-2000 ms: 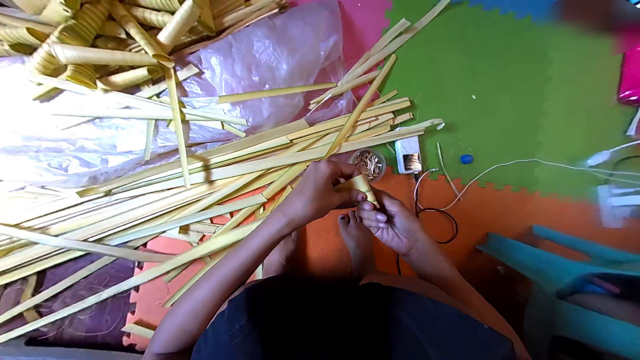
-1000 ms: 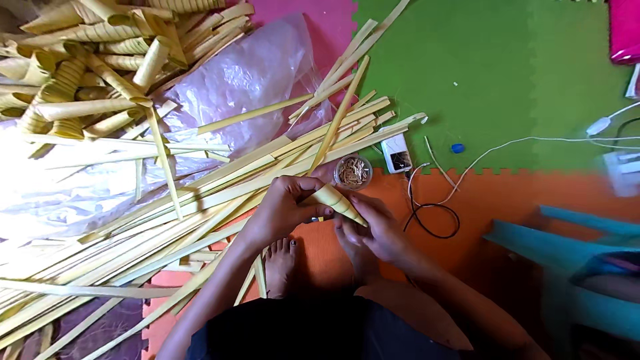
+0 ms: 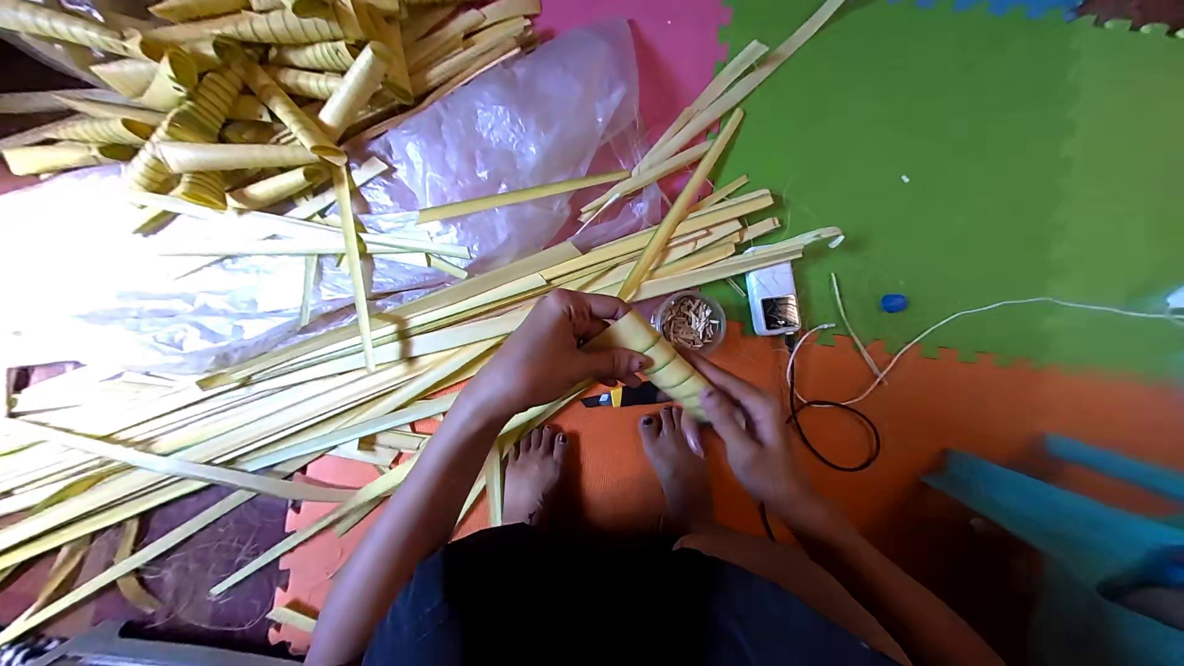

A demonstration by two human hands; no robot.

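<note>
A cone wound from pale yellow palm-leaf strip (image 3: 659, 363) is held between both hands, its wide end up and to the left. My left hand (image 3: 573, 347) grips that wide end, thumb in front. My right hand (image 3: 745, 430) closes around the narrow lower end, which is blurred and partly hidden by the fingers. From beside my left hand a leaf strip (image 3: 684, 208) stretches up and to the right. A round tub of small wooden pieces (image 3: 690, 322) is just behind the cone. Below the cone, a yellow and black utility knife (image 3: 624, 397) lies on the orange mat, partly covered.
Long leaf strips (image 3: 277, 407) spread across the left, over clear plastic sheeting (image 3: 518, 120). Finished cones (image 3: 240, 157) are heaped at upper left. A white device (image 3: 772, 291), cables (image 3: 856, 435) and a blue cap (image 3: 894, 302) lie to the right. A teal plastic stool (image 3: 1064, 518) stands at lower right.
The wound part of the cone shows longer between my hands than two seconds ago, when the fingers covered more of it. The utility knife now shows below it.
</note>
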